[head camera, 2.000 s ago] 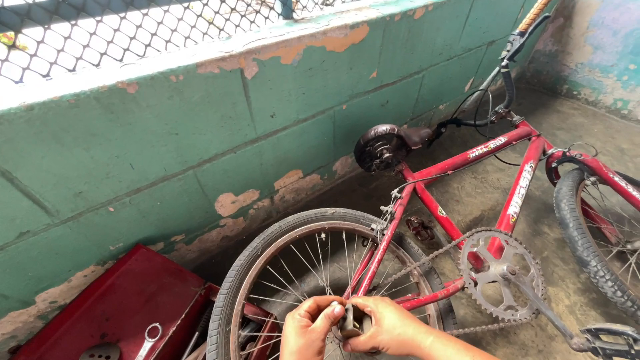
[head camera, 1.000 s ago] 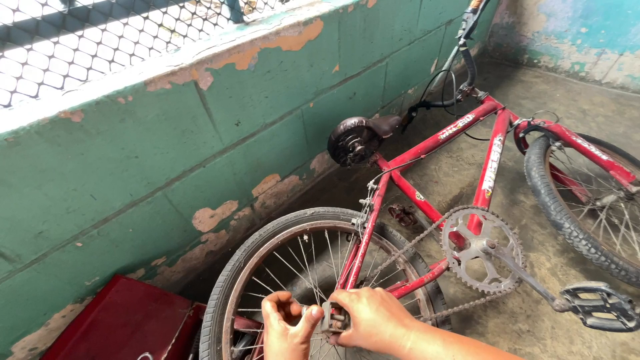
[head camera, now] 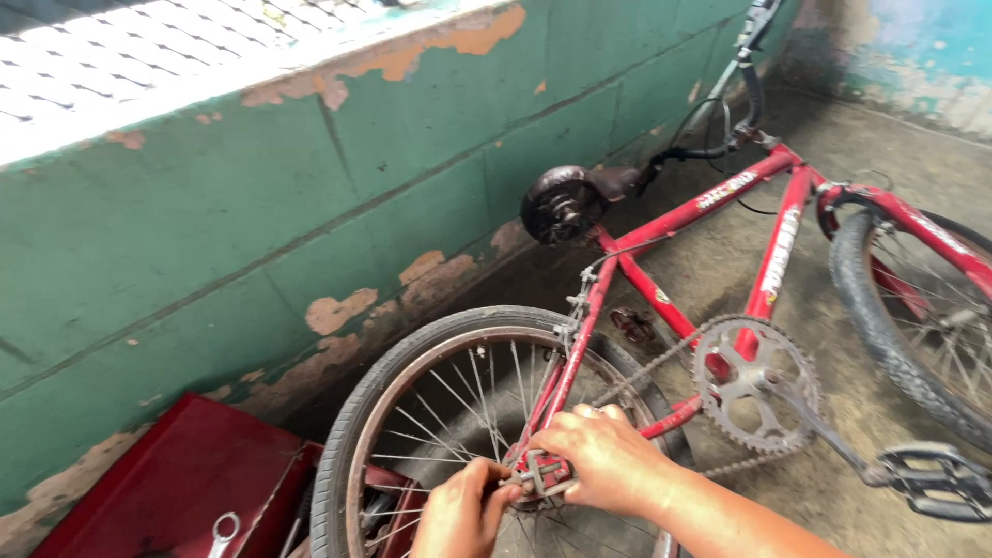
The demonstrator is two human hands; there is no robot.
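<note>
A red bicycle [head camera: 676, 222] lies on its side, its rear wheel [head camera: 341, 434] toward me. At the rear axle my right hand [head camera: 601, 457] grips a small metal bracket-like part [head camera: 540, 470] against the frame's rear dropout. My left hand [head camera: 469, 508] pinches a small metal piece, perhaps a nut, at the left side of that part; the fingers cover most of it. The chain [head camera: 651, 363] runs from the chainring [head camera: 756, 385] toward the hub, whose far side is partly hidden by my hands.
A red metal toolbox [head camera: 170, 480] with a wrench [head camera: 223, 533] on it stands at the lower left. Behind the bicycle runs a green block wall [head camera: 232, 310] with peeling paint. The saddle [head camera: 566, 203] is near the wall; a pedal [head camera: 934, 480] juts out at the lower right.
My hands have come from in front of the wheel's spokes to the rear axle, with the metal part now against the frame there. The view has shifted.
</note>
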